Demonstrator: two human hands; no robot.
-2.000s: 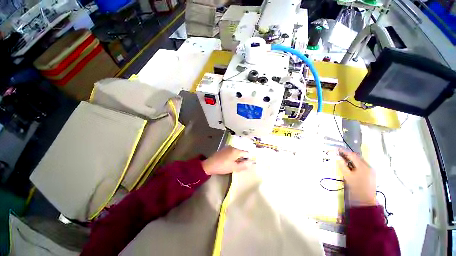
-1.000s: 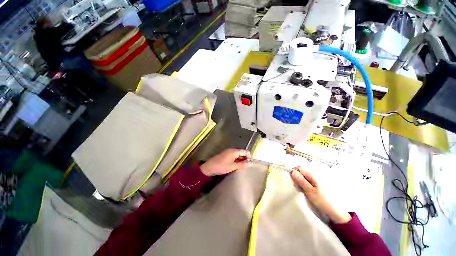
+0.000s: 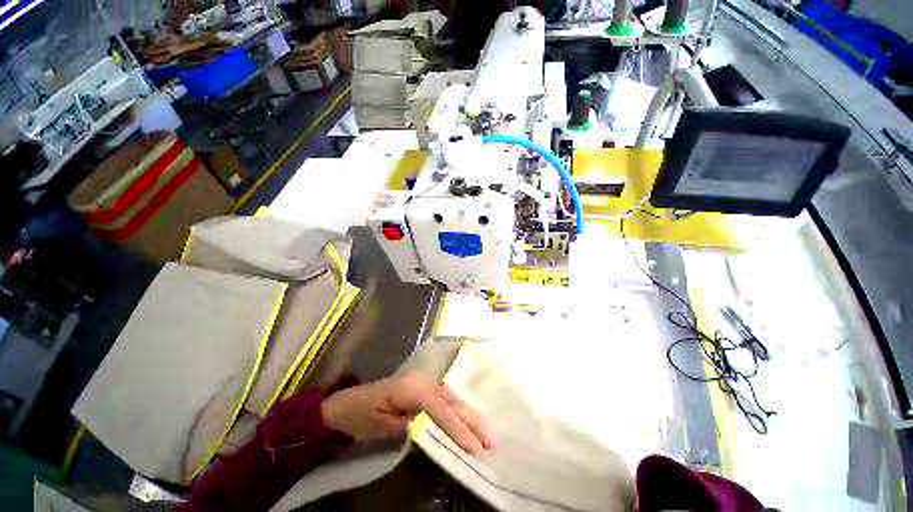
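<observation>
A beige fabric panel (image 3: 531,420) with a yellow edge lies in front of the white sewing machine (image 3: 459,235), its near part folded and bulging. My left hand (image 3: 415,405) lies on the panel at its yellow edge, fingers stretched toward the right; whether it grips the fabric cannot be told. My right hand is not visible; only its dark red sleeve shows at the bottom edge, beside the fabric. The needle area under the machine head is apart from the fabric.
A stack of folded beige pieces (image 3: 185,355) lies left of the machine. A dark control screen (image 3: 751,165) stands at the right. Thread snips (image 3: 744,332) and a tangled black cable (image 3: 716,362) lie on the right of the table. A blue hose (image 3: 561,172) curves over the machine head.
My left hand has moved toward me, onto the fabric. My right hand has left the fabric's far edge and dropped out of view. The fabric has been drawn back and folded. The view has shifted.
</observation>
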